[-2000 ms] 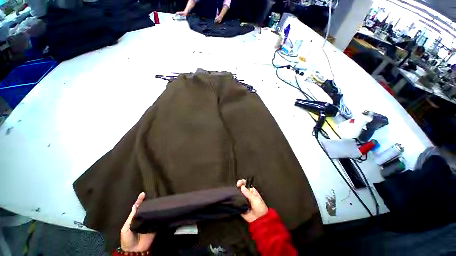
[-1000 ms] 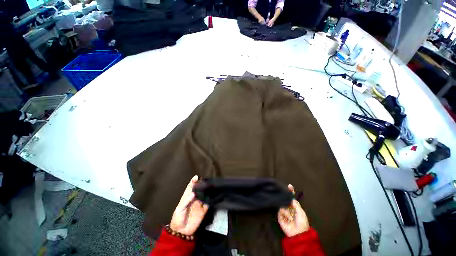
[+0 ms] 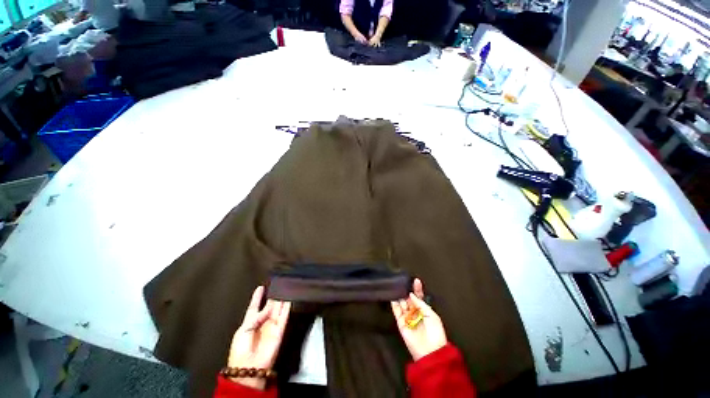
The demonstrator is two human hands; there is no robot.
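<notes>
Dark brown trousers (image 3: 335,202) lie flat in a stack on the white table, waist end away from me, with dark hangers (image 3: 424,146) showing beyond it. Between my hands I hold the waistband (image 3: 339,289) of one pair stretched out level, its darker inside showing along the top. My left hand (image 3: 261,330) holds its left end, palm up, a beaded bracelet on the wrist. My right hand (image 3: 420,319) holds its right end, with small yellow-orange thread snips (image 3: 412,315) in the palm.
A black hair dryer (image 3: 536,182), white bottle (image 3: 599,216), red spool (image 3: 623,253), phone (image 3: 593,298) and cables lie along the right side. Dark clothes (image 3: 179,50) lie far left, near a blue basket (image 3: 82,120). A person's hands (image 3: 367,39) work on dark cloth opposite.
The waistband between my hands has turned, so its outer face shows more than a second ago. The snips in my right palm now show clearly. The view has shifted sideways.
</notes>
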